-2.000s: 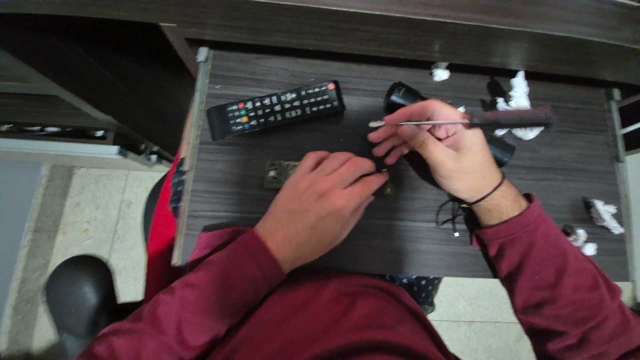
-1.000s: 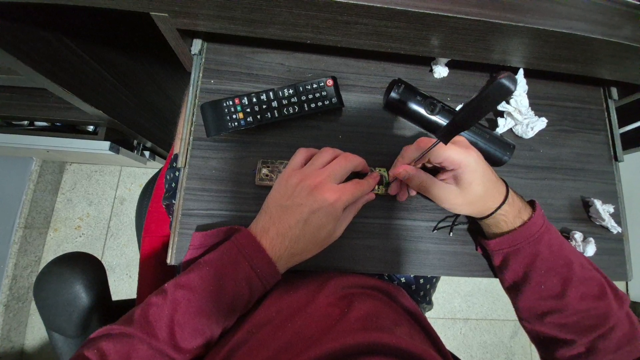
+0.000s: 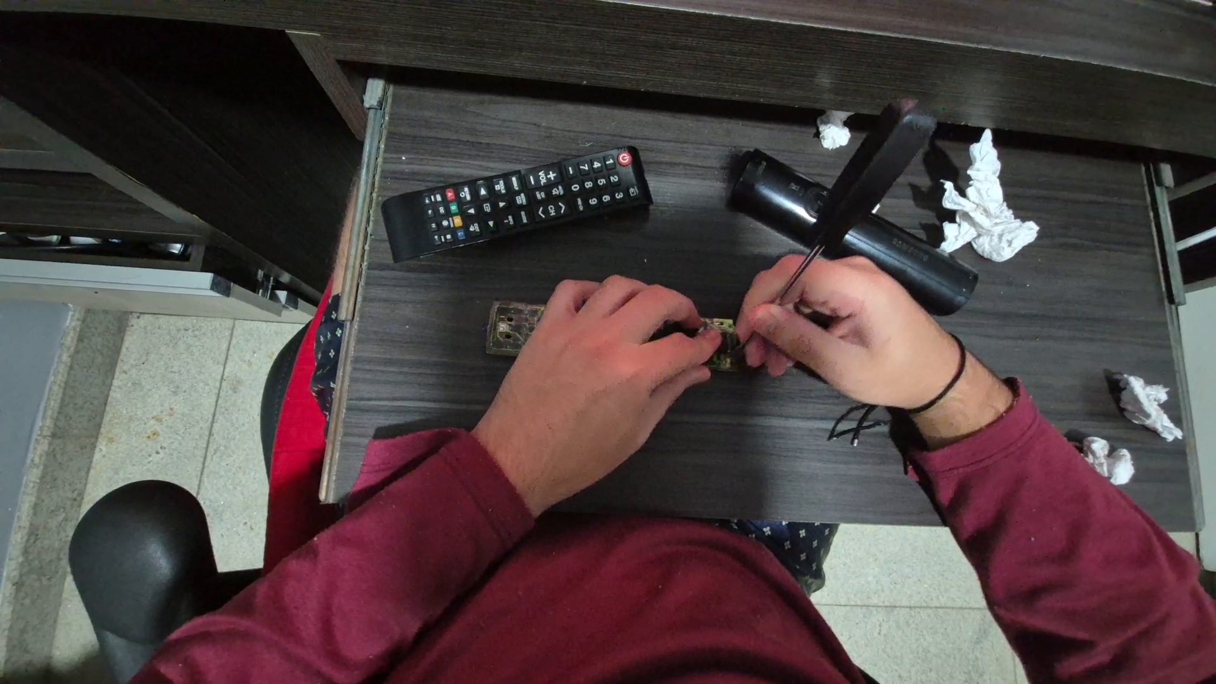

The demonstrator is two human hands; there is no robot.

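A narrow circuit board (image 3: 513, 328) lies flat on the dark wood-grain pull-out shelf (image 3: 456, 408). My left hand (image 3: 608, 361) rests over its middle, fingers pressing it near its right end and hiding much of it. In my right hand (image 3: 836, 332) is a thin metal-shafted tool with a dark handle (image 3: 879, 171), probably a screwdriver. The shaft slants down between thumb and fingers to the right end of the board; fingers partly hide its tip, so contact cannot be told. A black remote control (image 3: 518, 202) with its buttons up lies above my left hand.
Behind my right hand lies a glossy black remote-shaped object (image 3: 917, 258). Crumpled white paper (image 3: 988, 209) is at the back right, with more pieces (image 3: 1145, 404) at the right edge. Thin black cords (image 3: 855, 425) lie below my right wrist. A black armrest (image 3: 142, 560) stands at lower left.
My right hand has come down to the right end of the board; two seconds ago it was raised, the tool held nearly level. My left hand has stayed over the board.
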